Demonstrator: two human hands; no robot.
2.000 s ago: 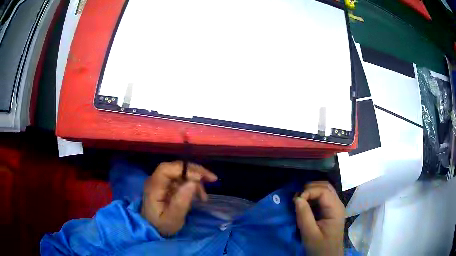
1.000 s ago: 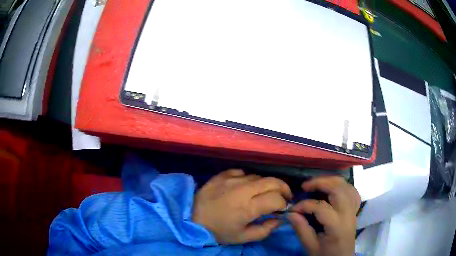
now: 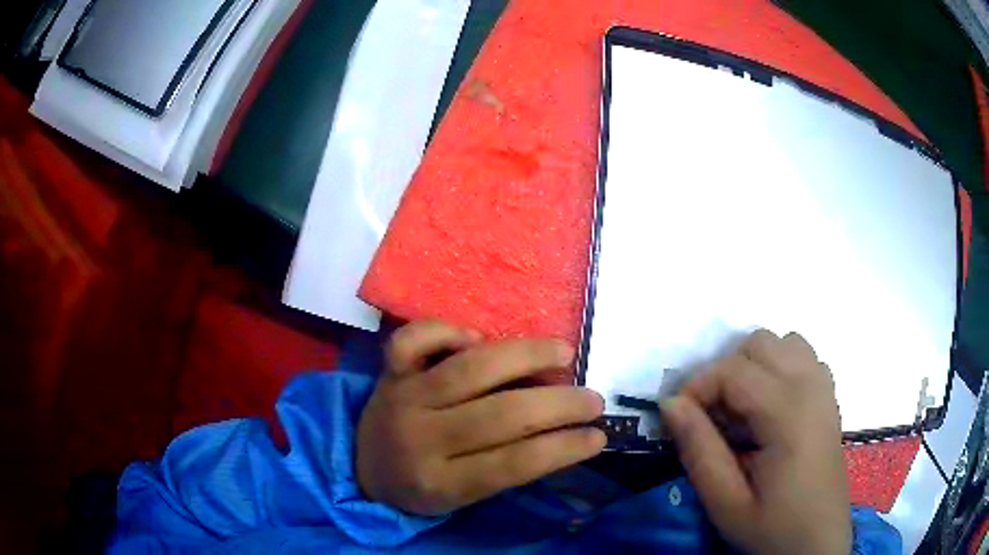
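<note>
The backlight unit, a white panel with a narrow black frame, lies on the red foam pad. My left hand lies at its near left corner, fingertips touching the frame beside the dark printed patch. My right hand is over the near edge, thumb and finger pinching a short black strip just above or on the white surface. A small grey tab shows partly beside my right fingers. Another tab is near the right corner. My right hand hides part of the near edge.
A long white sheet lies left of the pad on the green bench. A stack of framed panels and white sheets is at the far left. A clear crinkled bag is at the right edge.
The view has shifted left and the panel appears turned. My hands have separated and moved up from below the pad to the panel's near left corner. The black strip now shows at my right fingertips.
</note>
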